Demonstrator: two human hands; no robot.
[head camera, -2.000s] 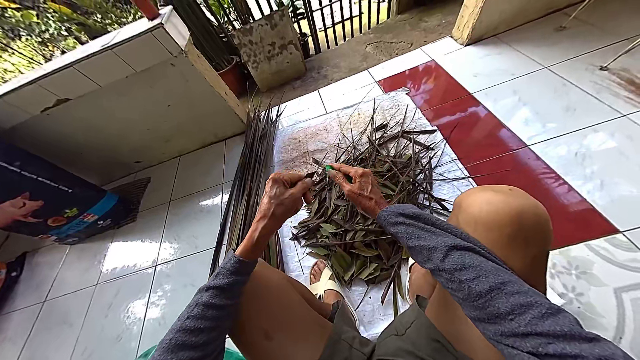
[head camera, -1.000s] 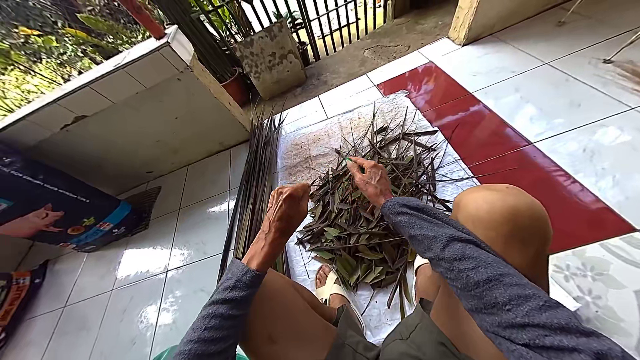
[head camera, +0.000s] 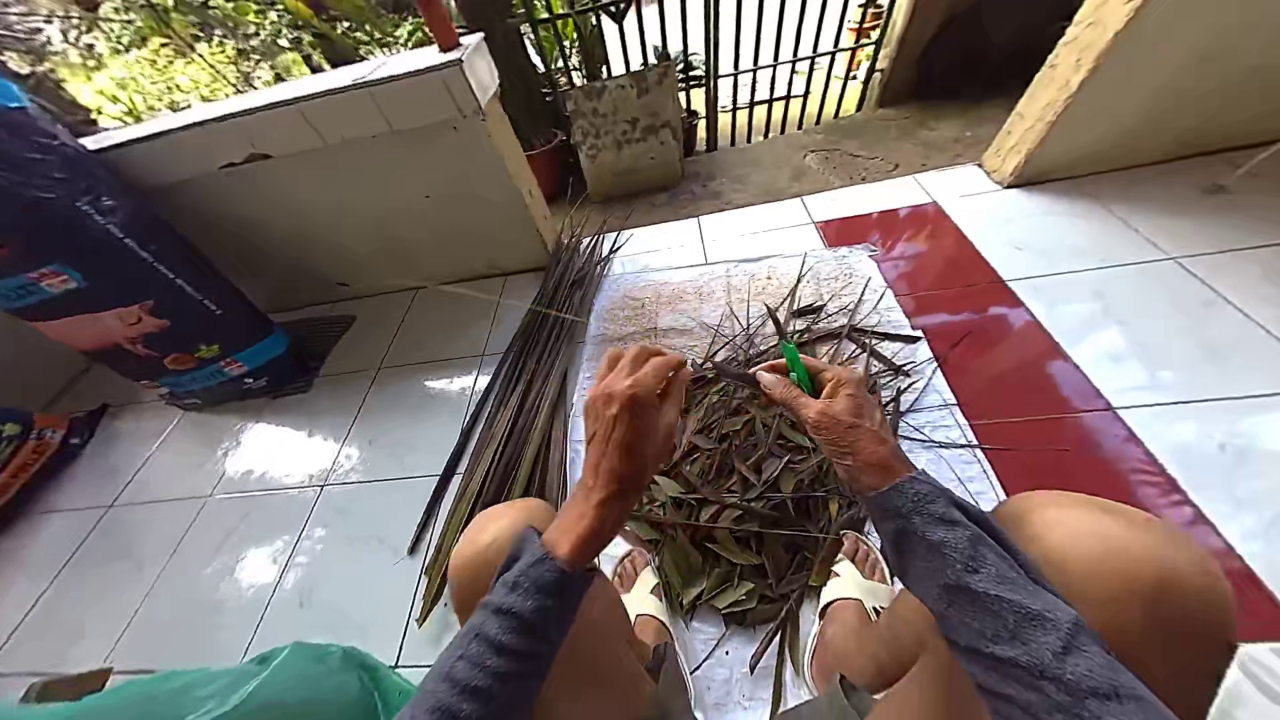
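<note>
My left hand (head camera: 632, 420) is raised above the left side of the leaf pile, its fingers pinched around one end of a dark, narrow leaf strip (head camera: 728, 374). Around a small green-handled tool (head camera: 796, 368), possibly a cutter, my right hand (head camera: 840, 420) is closed, with the strip's other end at its thumb. Below both hands a heap of cut dark green and brownish leaf pieces (head camera: 740, 540) lies on a white woven sheet (head camera: 720, 285). Left of the sheet rests a bundle of long, narrow dark leaves (head camera: 530, 400).
A dark feed sack with a pig picture (head camera: 130, 260) leans at the low wall (head camera: 380, 200) on the left. Green plastic (head camera: 290, 685) is at the bottom left. My sandaled feet (head camera: 850, 600) flank the heap. A metal gate (head camera: 770, 70) and a potted plant stand beyond.
My hands, apart one second ago, are now close together with a leaf strip between them. The view has tilted up, showing more of the gate.
</note>
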